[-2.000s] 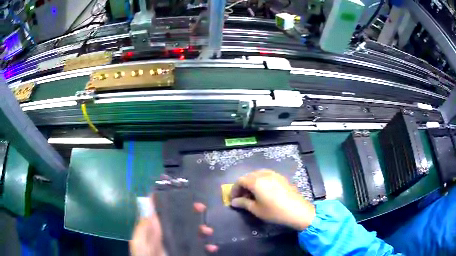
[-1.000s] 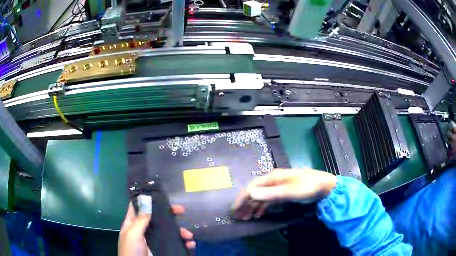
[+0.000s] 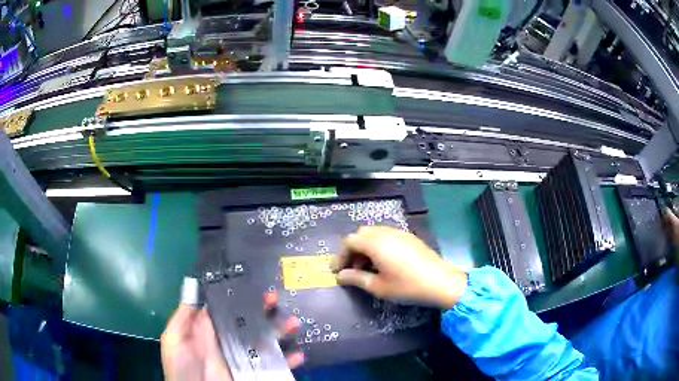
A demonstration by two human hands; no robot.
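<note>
A black tray [image 3: 214,195] with a green label on its far edge holds many small silvery rings [image 3: 290,217], mostly along the far side. A yellow card [image 3: 301,272] lies flat in it, with a few rings on it. My left hand [image 3: 195,344] holds a long dark fixture bar [image 3: 237,320] by its sides, over the tray's left edge. A white wrap covers the thumb tip. My right hand [image 3: 398,269] is over the tray with its fingertips pinched at the card's right end. Whether they hold a ring or the card is hidden.
Stacked black fixture bars [image 3: 577,216] and a narrower stack [image 3: 511,237] stand right of the tray. A conveyor [image 3: 275,100] with a brass-coloured plate [image 3: 160,97] runs behind. Another person's fingers [image 3: 671,223] show at the right edge, by a dark bar.
My right hand went from the card to the tray's lower right, then back to the card's right end. The bar's holed face now shows more. Rings are more scattered. The camera view has shifted.
</note>
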